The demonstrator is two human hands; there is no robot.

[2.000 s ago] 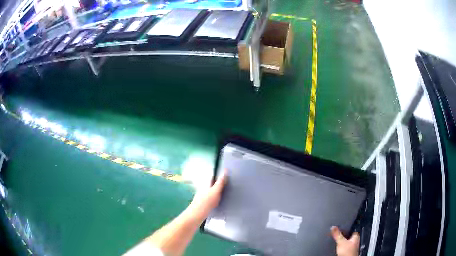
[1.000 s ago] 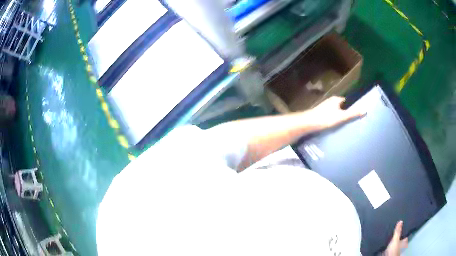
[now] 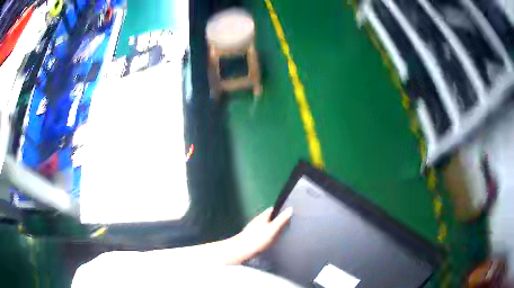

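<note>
A closed grey laptop (image 3: 360,242) with a small white label (image 3: 336,277) lies on a black foam mat (image 3: 372,208), tilted, at the lower right. My left hand (image 3: 262,233) grips the left edge of the laptop and mat, thumb on top and fingers hidden underneath. My right hand is not in view; the near side of the laptop is cut off by the bottom edge of the picture. The picture is blurred by motion.
A bench with an overexposed white surface (image 3: 135,157) stands at left, with blue parts trays (image 3: 39,124) behind it. A round stool (image 3: 231,31) stands beyond. Yellow tape (image 3: 298,95) marks the green floor. A rack (image 3: 439,73) is at upper right.
The view has turned from the cardboard box and white-topped rack to a bench with blue trays and a stool. The laptop and mat have moved lower in view. My right hand has left the picture.
</note>
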